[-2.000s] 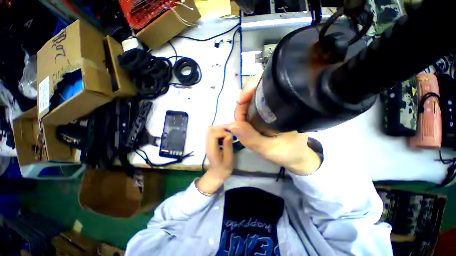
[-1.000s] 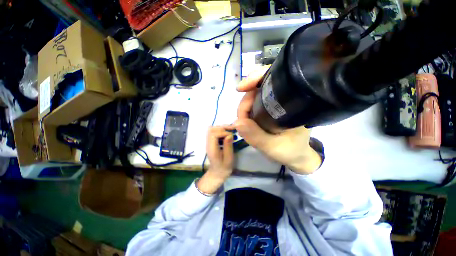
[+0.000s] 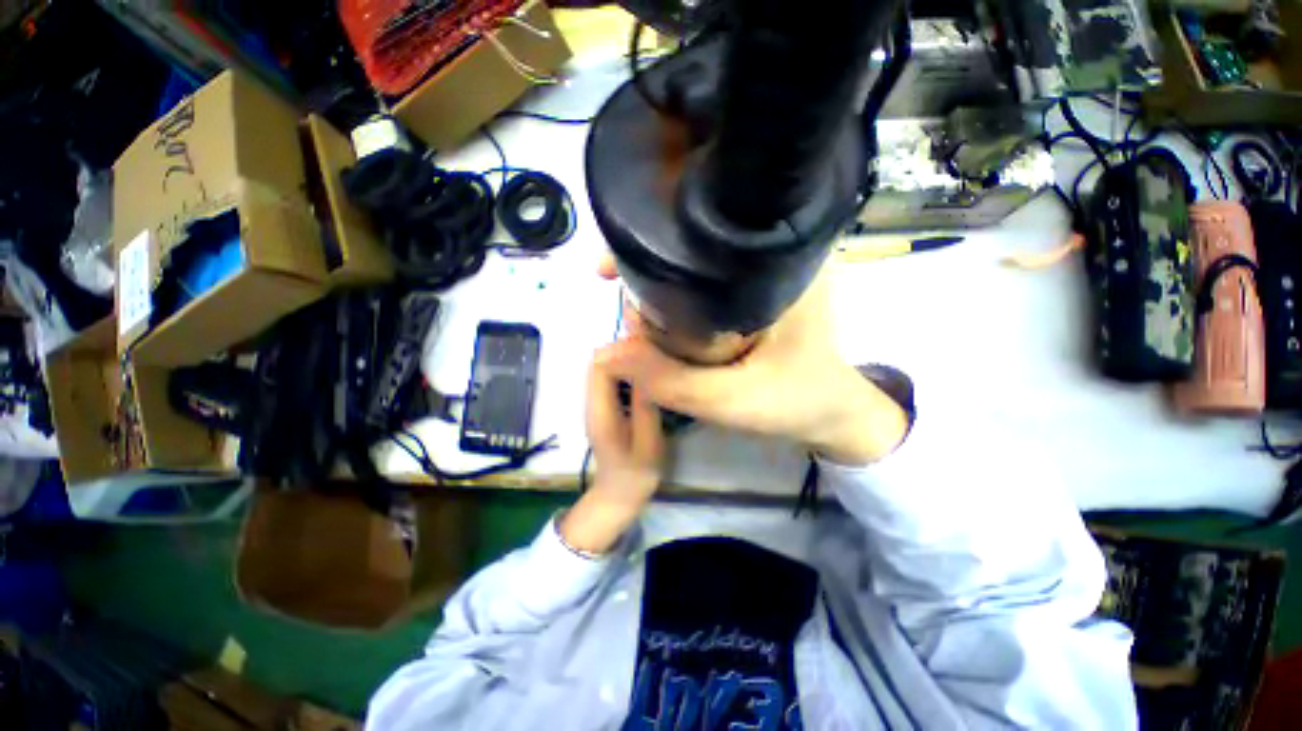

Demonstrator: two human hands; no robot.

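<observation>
The electric screwdriver (image 3: 714,186), a big black barrel, hangs overhead and looms near the camera. My right hand (image 3: 778,386) is wrapped around its lower end; the barrel hides some fingers. My left hand (image 3: 624,429) is just left of it, touching my right hand, with its fingers curled on a small dark piece (image 3: 673,419). Most of that piece is hidden under my right hand, and I cannot tell what it is. The screwdriver's tip is hidden.
On the white bench (image 3: 985,329) lie a smartphone (image 3: 501,386), black cable coils (image 3: 533,212), a slim yellow tool (image 3: 900,247), a camouflage speaker (image 3: 1142,271) and a pink speaker (image 3: 1222,314). A metal fixture (image 3: 950,172) stands behind. A cardboard box (image 3: 214,186) stands left.
The screwdriver has swung left and stands more upright, with my right hand still on it. The fixture, yellow tool and camouflage speaker now show. My left hand has barely moved.
</observation>
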